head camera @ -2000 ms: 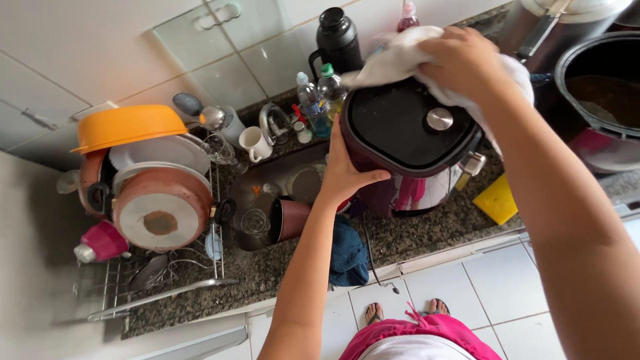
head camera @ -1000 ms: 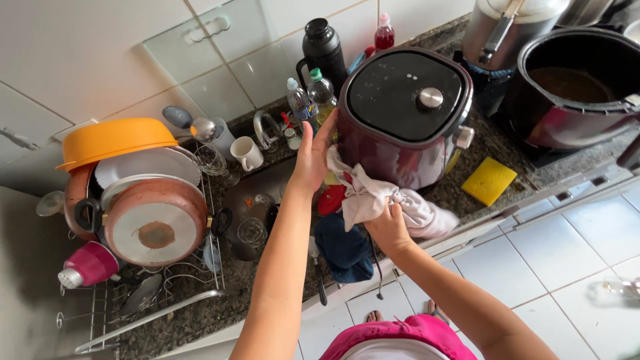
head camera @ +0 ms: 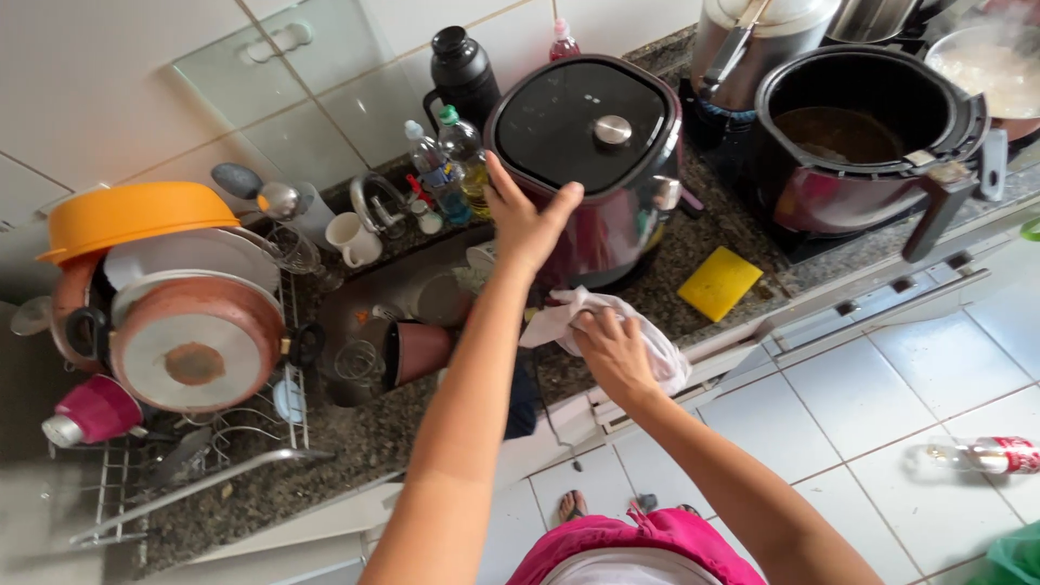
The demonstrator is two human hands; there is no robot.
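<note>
A dark red air fryer body (head camera: 601, 154) with a glossy black top stands on the granite counter beside the sink. My left hand (head camera: 528, 219) rests against its near left upper edge, thumb and fingers spread. Below the fryer, my right hand (head camera: 613, 349) presses on a bunched white cloth (head camera: 650, 337) at the counter's front edge. Part of the cloth lies under the palm, so how firmly the fingers grip it is partly hidden. A yellow sponge (head camera: 720, 283) lies on the counter to the right of the fryer.
A dish rack at left holds pans, plates and an orange basin (head camera: 142, 215). The sink (head camera: 341, 325) contains dishes. Bottles and a black thermos (head camera: 465, 77) stand behind. At right, the stove bears a pressure cooker (head camera: 727, 49), a fryer basket pot (head camera: 853, 138) with liquid, and a steaming pan (head camera: 987, 69).
Two seconds ago my right hand held the cloth at the fryer's back top; it has come down to the counter front. My left hand stays by the fryer's left side.
</note>
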